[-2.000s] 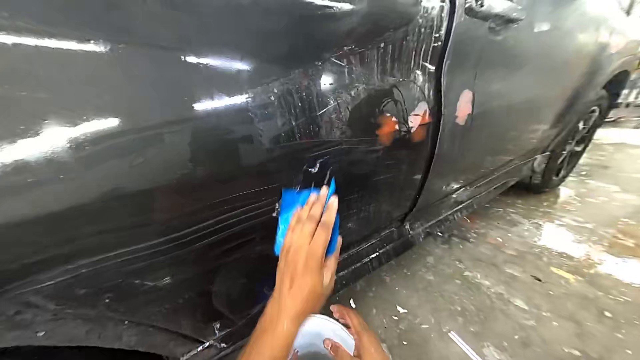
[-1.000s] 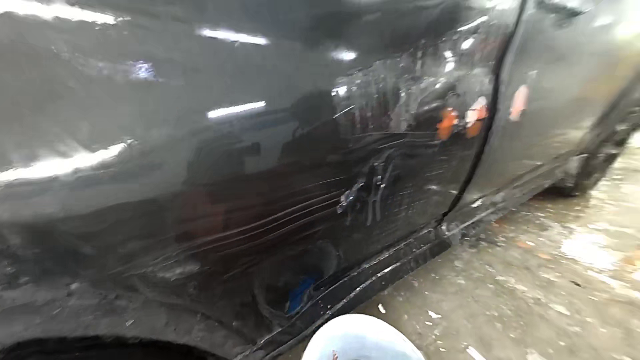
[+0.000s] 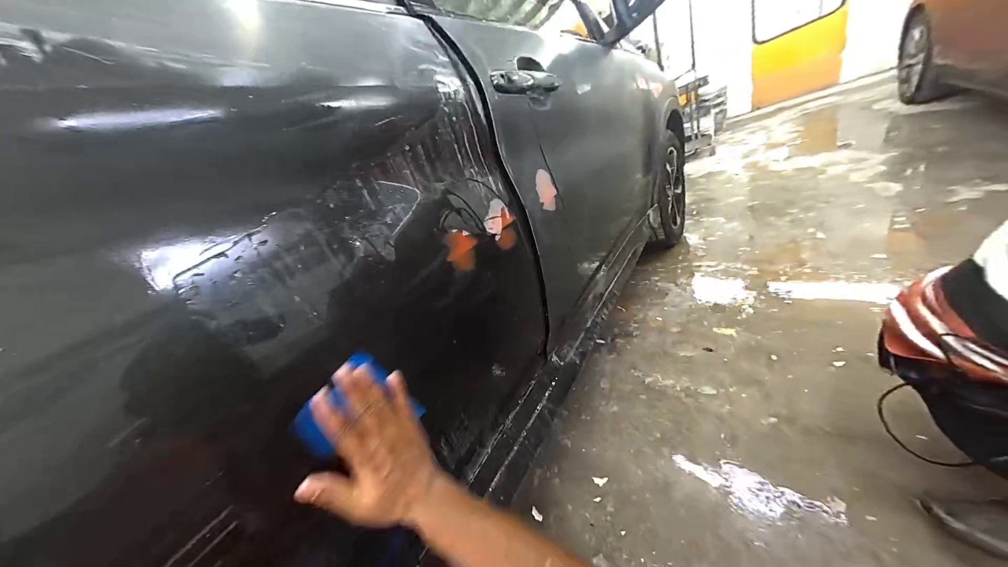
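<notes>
My right hand [image 3: 374, 449] lies spread over a blue pad [image 3: 315, 425], its palm side pressing the pad to the lower part of a dark grey car's rear door panel [image 3: 441, 331]. The fingers point up and to the left, with the thumb out to the left; the hand is slightly blurred. The panel is wet and glossy, with droplets and streaks above the hand. Orange and pale patches [image 3: 461, 249] show near the door seam. My left hand is out of view.
The front door handle [image 3: 526, 82] and front wheel [image 3: 672, 189] are beyond the seam. The wet concrete floor [image 3: 748, 378] has scattered flakes. A person's clothed body [image 3: 945, 354] with a dangling cord is at right; an orange car [image 3: 965, 47] stands behind.
Two seconds ago my left hand was on the blue pad and my right at a white container; now my right hand is on the pad. The container has left view as the camera turned.
</notes>
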